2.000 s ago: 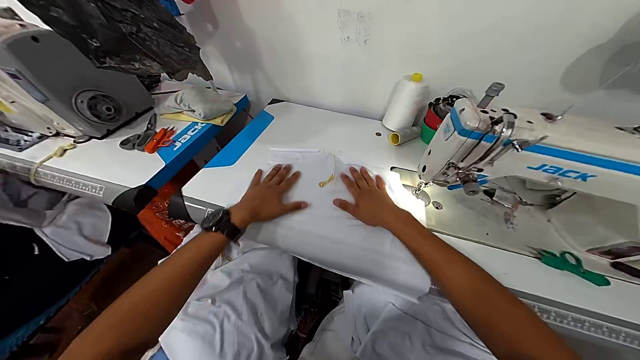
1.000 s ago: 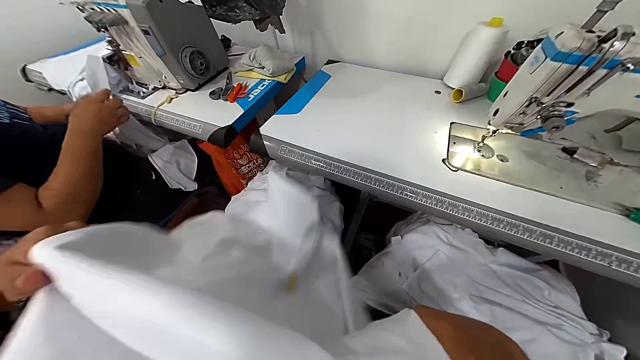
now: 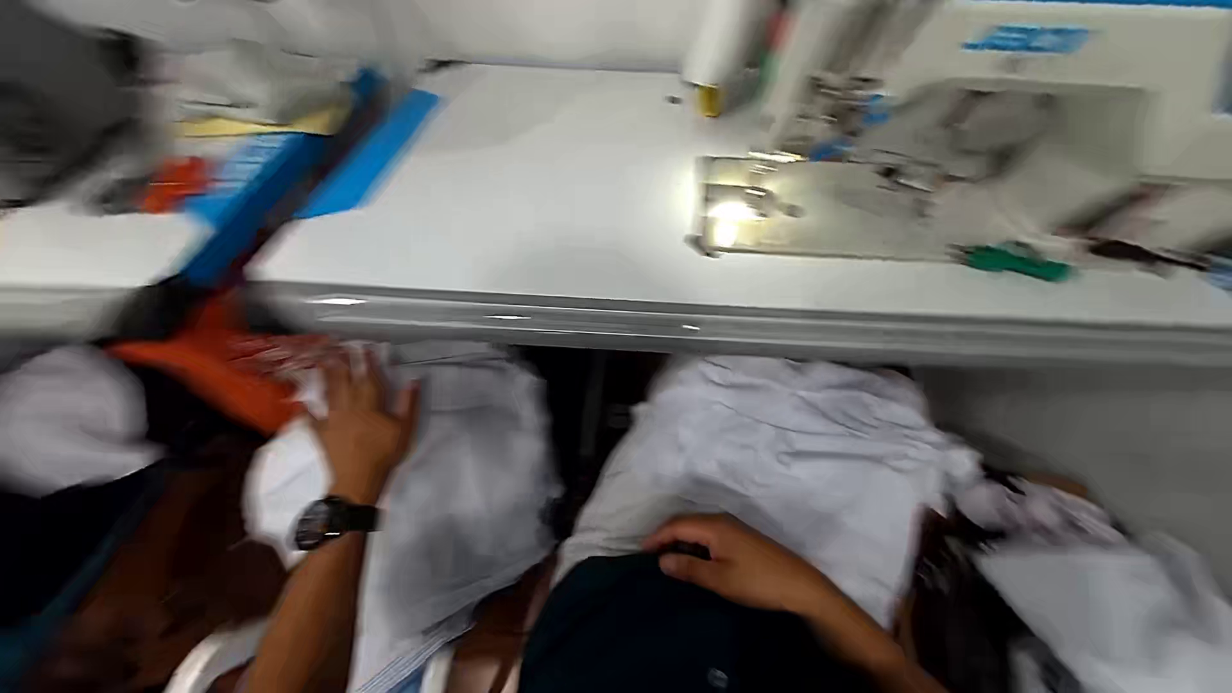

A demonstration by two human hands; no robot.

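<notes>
My left hand (image 3: pixel 361 428), with a black watch (image 3: pixel 332 522) on its wrist, lies on white fabric (image 3: pixel 462 462) below the table edge at the left, fingers apart. My right hand (image 3: pixel 717 558) rests with curled fingers at the dark clothing (image 3: pixel 635 626) over my lap; whether it grips anything is unclear. More white fabric (image 3: pixel 770 443) is draped over my leg just above that hand. A sewing machine (image 3: pixel 828 115) with its lamp lit stands on the white table (image 3: pixel 539 192). The view is blurred.
Green-handled snips (image 3: pixel 1015 262) lie at the table's right, and a white thread cone (image 3: pixel 717 48) stands behind. To the left are an orange bag (image 3: pixel 217 371), an orange-handled tool (image 3: pixel 175 183) and another machine (image 3: pixel 58 106). White cloth (image 3: pixel 1116 597) lies at lower right.
The white fabric was under both hands on the table, then lifted blurred toward the left. Now my left hand is on white fabric below the table edge, and my right hand is at my lap.
</notes>
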